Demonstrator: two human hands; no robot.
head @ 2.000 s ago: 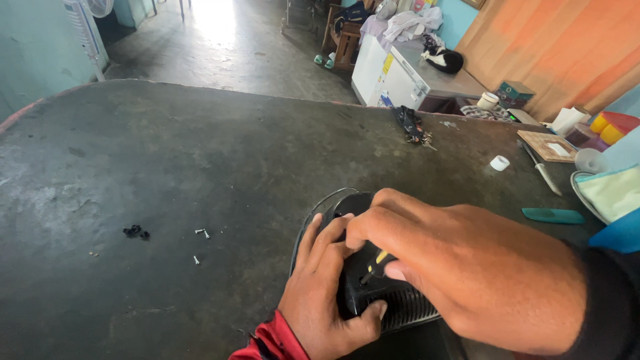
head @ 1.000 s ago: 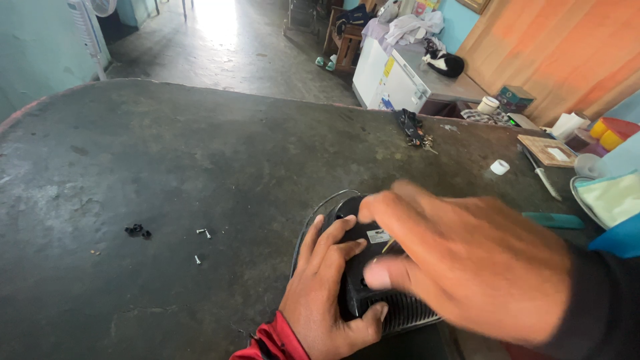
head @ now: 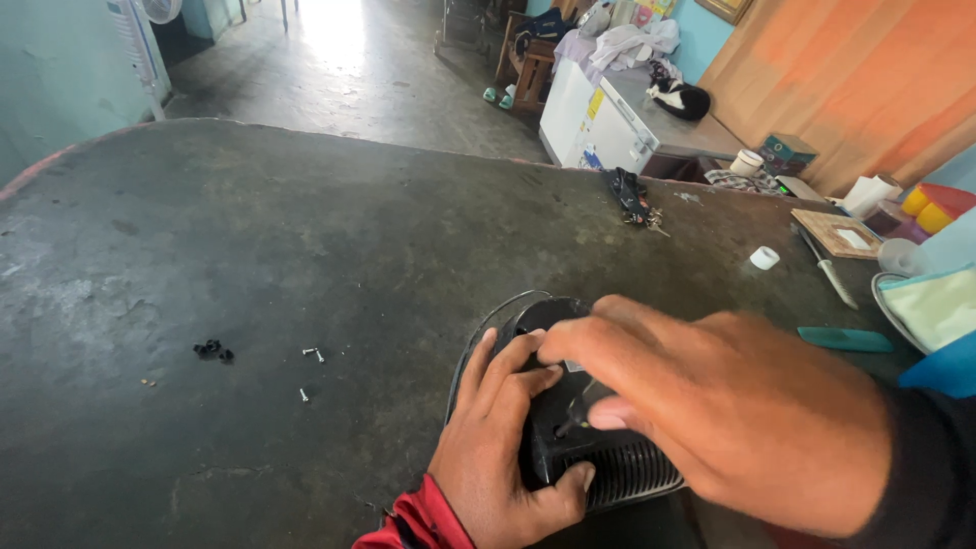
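A black plastic device housing (head: 637,469) with a slotted vent lies on the dark tabletop at lower centre. My left hand (head: 507,442) is spread over its left side, thumb by the vent, steadying it. My right hand (head: 686,389) grips a screwdriver (head: 583,408), its handle mostly hidden by the fingers, the shaft reaching a hole in the housing. A thin cable (head: 457,366) curves around the housing's far left edge. Left of it lie several small silver screws (head: 314,354) and a small cluster of black parts (head: 213,351).
Keys with a black pouch (head: 629,198) lie near the far edge. To the right are a white roll (head: 764,258), a knife (head: 827,267), a wooden board (head: 839,232), a teal comb-like item (head: 845,339) and a rimmed plate (head: 896,313). A black-and-white cat (head: 679,97) rests on the chest freezer (head: 595,122) beyond.
My right hand has shifted and turned over the housing, with the screwdriver still in its grip. My left hand has stayed in place on the housing.
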